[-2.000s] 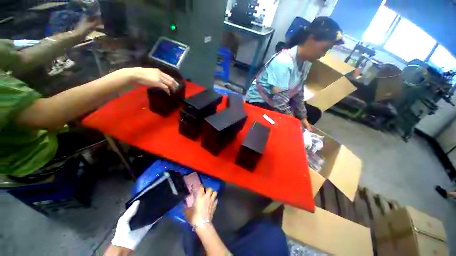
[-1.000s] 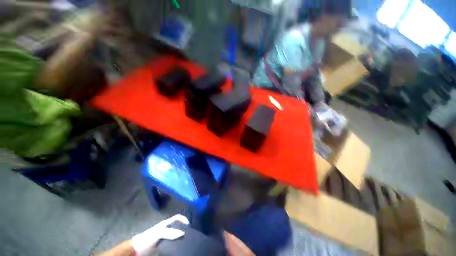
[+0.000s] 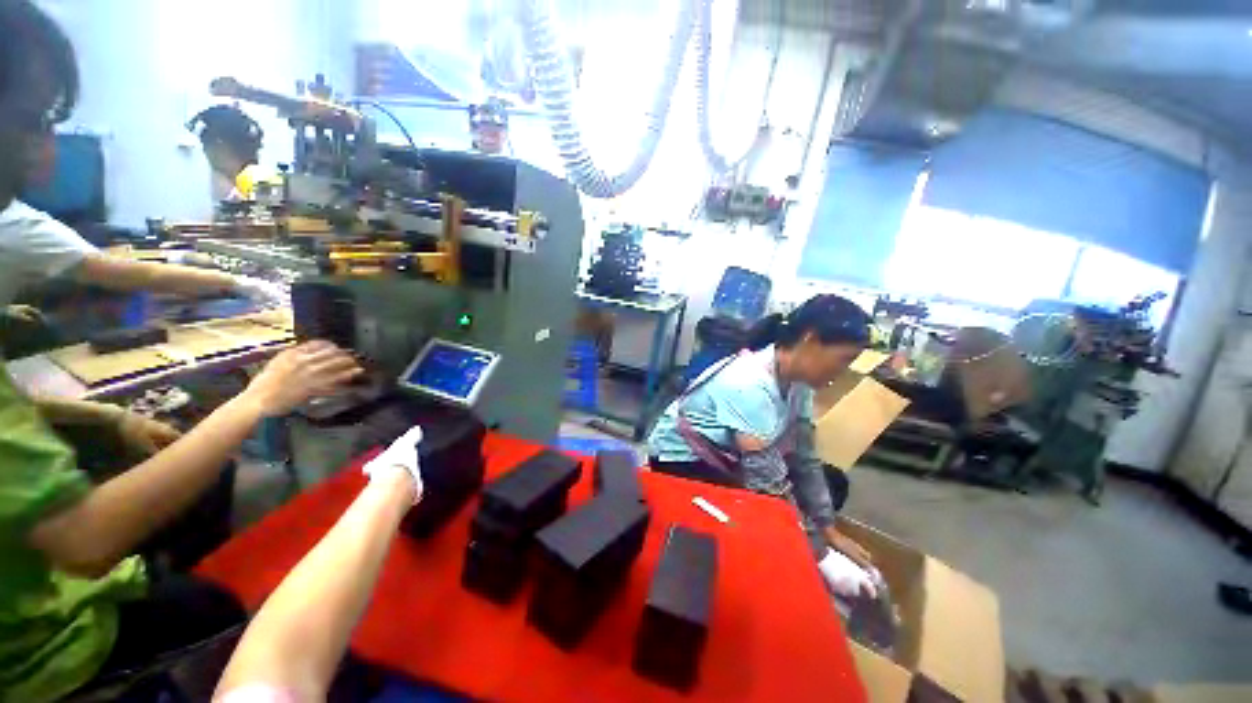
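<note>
My left hand [image 3: 396, 464], in a white glove, reaches over the red worktable [image 3: 772, 591] to the rearmost stack of black pieces [image 3: 450, 474]. Its fingers are at the stack's left side; whether they grip is unclear. My right hand is not in view. Other dark stacks stand to the right: a middle stack [image 3: 511, 529], a larger stack [image 3: 588, 570] and a separate right stack [image 3: 677, 607]. A small white strip [image 3: 710, 510] lies behind the right stack.
A coworker in green [image 3: 62, 536] reaches toward the grey-green machine [image 3: 529, 330] with its blue screen [image 3: 449, 372]. Another coworker [image 3: 728, 419] bends over an open carton [image 3: 947, 618] beyond the table's right edge. A bare-metal-framed table [image 3: 645, 302] stands behind.
The view has lifted and shows more machine and room. My left hand has moved from my lap to the rear stack. My right hand has left the view. The green-clad coworker's hand is near the machine.
</note>
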